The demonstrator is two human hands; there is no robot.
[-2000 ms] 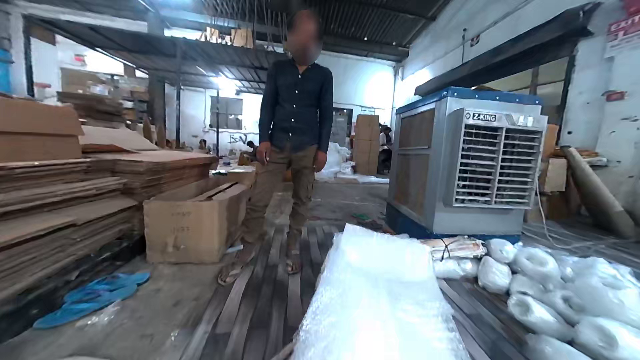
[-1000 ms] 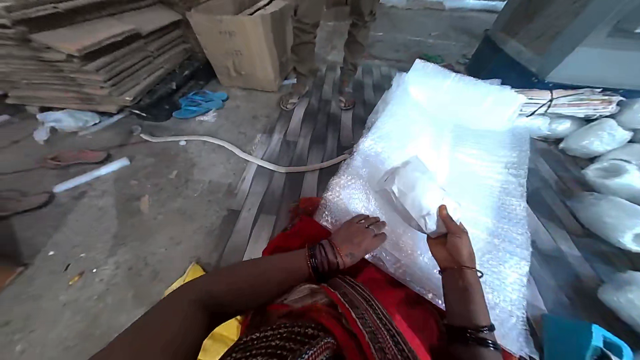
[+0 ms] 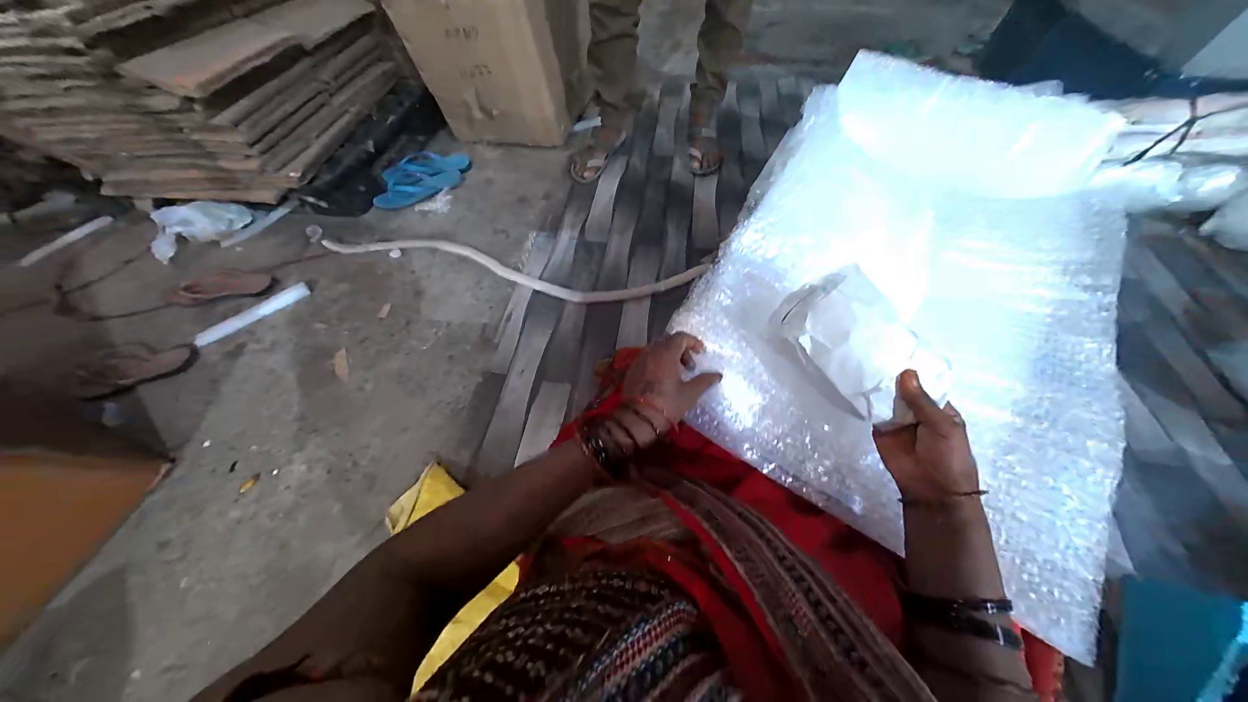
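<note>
A stack of bubble wrap sheets (image 3: pixel 1033 322) lies across my lap and the floor in front of me. My right hand (image 3: pixel 926 439) grips the near end of a white wrapped bundle (image 3: pixel 848 341) just above the sheets. What is inside the bundle is hidden. At the left edge of the sheets is my left hand (image 3: pixel 673 375), fingers curled and thumb apart; whether it pinches the sheet's edge I cannot tell.
A person in sandals (image 3: pixel 702 156) stands beyond, beside a cardboard box (image 3: pixel 487 78). Flattened cardboard (image 3: pixel 263 107) is stacked at the upper left, near blue slippers (image 3: pixel 421 180). A pale cord (image 3: pixel 546 285) crosses the floor mat. A blue object (image 3: pixel 1180 634) is at the lower right.
The view has tilted down from the room since the oldest frame. Since one second ago, my left hand's fingers have gone from laid flat on the wrap to curled at its edge.
</note>
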